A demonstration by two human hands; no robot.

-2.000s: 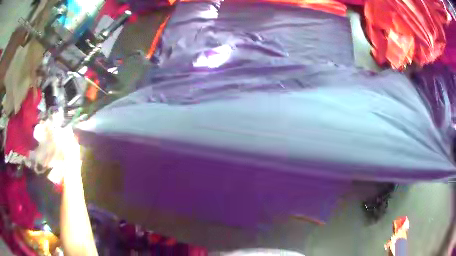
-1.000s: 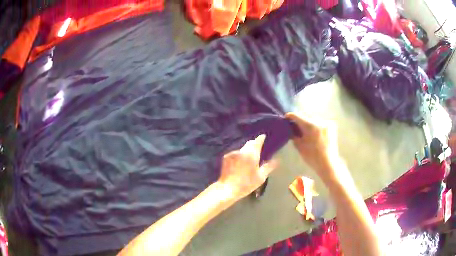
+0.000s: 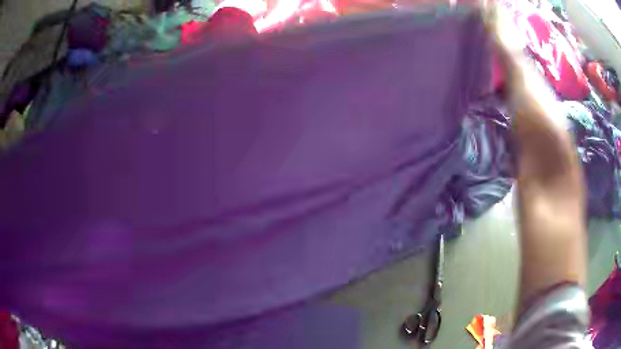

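A large purple fabric length (image 3: 272, 150) fills most of the view, lifted and stretched from the left edge to the upper right. My right hand (image 3: 496, 24) is at the top right, blurred and raised, at the upper right corner of the cloth, holding it. My right forearm rises from the lower right. My left hand is not in view. Black fabric shears (image 3: 430, 300) lie on the grey-green table (image 3: 476, 272) below the cloth, blades pointing up. What lies under the purple cloth is hidden.
Crumpled shiny navy fabric (image 3: 483, 160) lies left of my forearm, with more to its right. A small orange scrap (image 3: 483, 330) lies beside the shears. Magenta fabric (image 3: 555, 58) is at the upper right. Red and teal heaps lie along the back.
The cloth, lying rumpled with both my hands at its edge, is now raised and spread across the view. My right hand has gone up; my left hand has left view. The shears are more exposed.
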